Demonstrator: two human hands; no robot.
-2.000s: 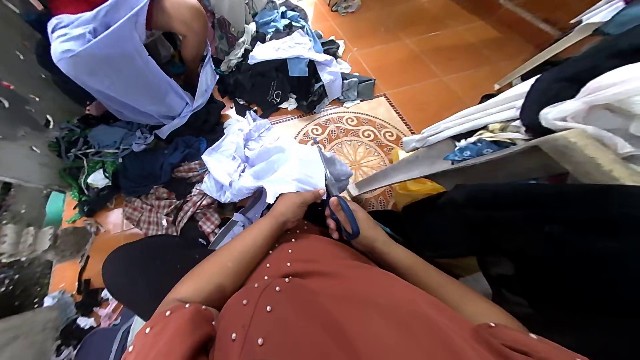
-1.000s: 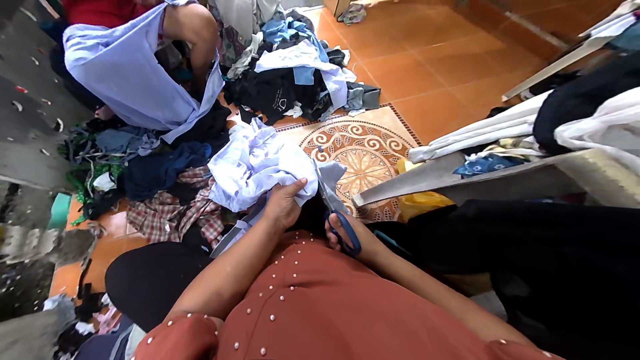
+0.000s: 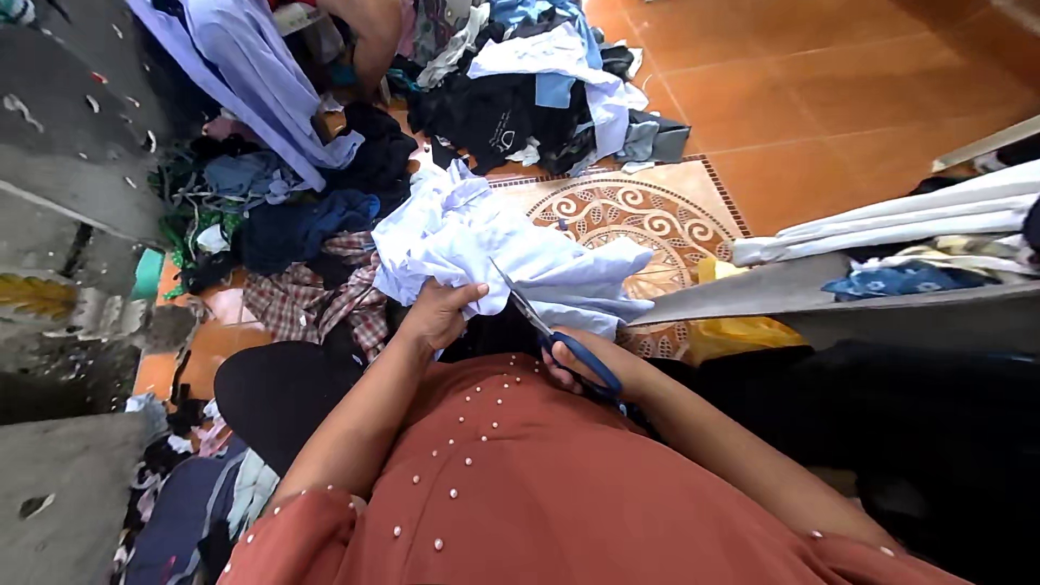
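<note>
A crumpled pale blue cloth garment (image 3: 463, 231) lies spread in front of my lap. My left hand (image 3: 443, 313) grips its near edge, the thumb lying on top of the cloth. In my right hand (image 3: 569, 357) is a pair of scissors (image 3: 587, 361) with dark blue handles. The blades point up and left, over the cloth between my two hands; they look nearly closed. Whether cloth lies between them I cannot tell.
Another person's arm (image 3: 374, 49) and a hanging light blue garment (image 3: 252, 73) are at upper left. Clothing heaps (image 3: 520, 114) lie ahead, a plaid cloth (image 3: 309, 296) at left. At right stands a board (image 3: 739, 299) beside white cloth (image 3: 902, 215) and a yellow bag (image 3: 739, 333).
The pale cloth now spreads farther right, past the scissors. The scissor blades show more plainly than before. At upper left, the other person's light blue garment has changed its shape and hangs more upright.
</note>
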